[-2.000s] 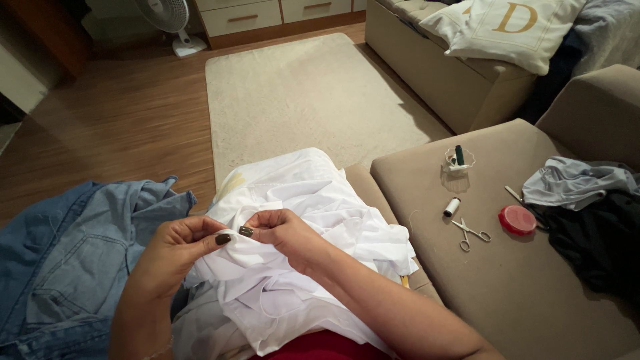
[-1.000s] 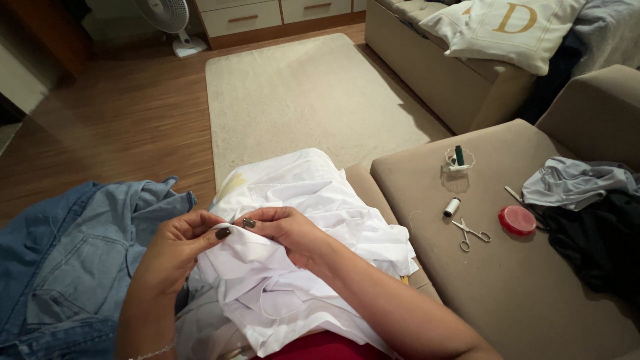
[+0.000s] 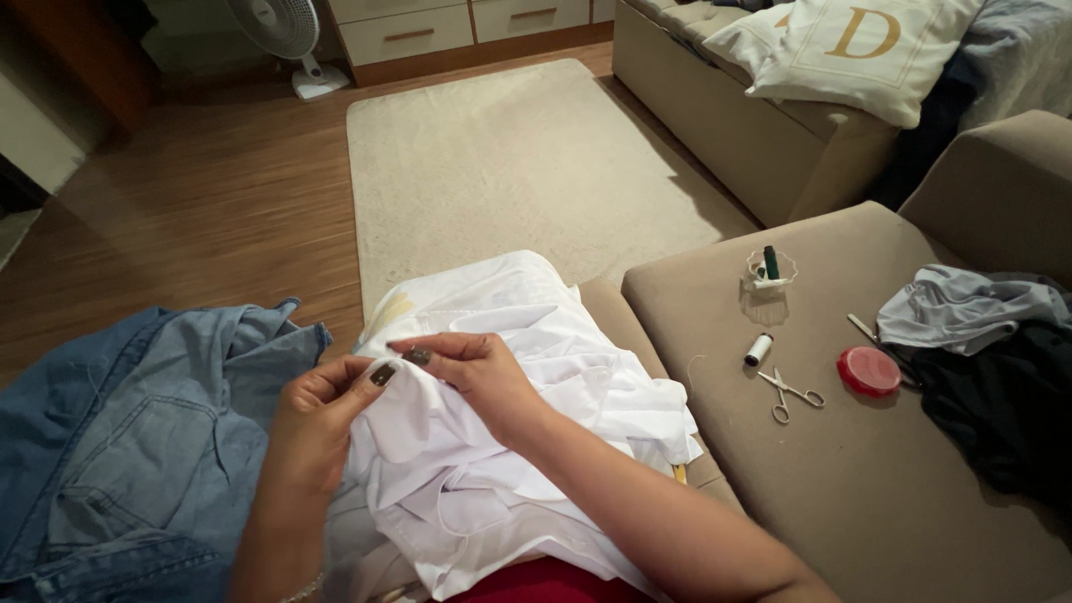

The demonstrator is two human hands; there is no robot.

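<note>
White fabric (image 3: 502,402), seemingly a garment, lies heaped over my lap. My left hand (image 3: 331,402) pinches an edge of it between thumb and forefinger. Close beside, my right hand (image 3: 469,368) has its fingertips together at the same fold; whether it holds a needle cannot be made out. On the sofa seat to the right lie a spool of white thread (image 3: 759,349), small open scissors (image 3: 789,394) and a round red container (image 3: 869,372). Behind them a clear scalloped dish (image 3: 769,275) holds a dark green spool and small items.
Blue denim (image 3: 151,419) is piled at the left. Grey cloth (image 3: 963,308) and black cloth (image 3: 1005,410) lie on the sofa (image 3: 837,502) at the right. Beyond are a beige rug (image 3: 519,167), a white fan (image 3: 280,33), drawers (image 3: 410,33) and a bench (image 3: 720,109) with pillows.
Both hands stay close together at the fabric's edge, with small shifts of the fingers. The fabric beneath them has changed its folds. The things on the sofa have not moved.
</note>
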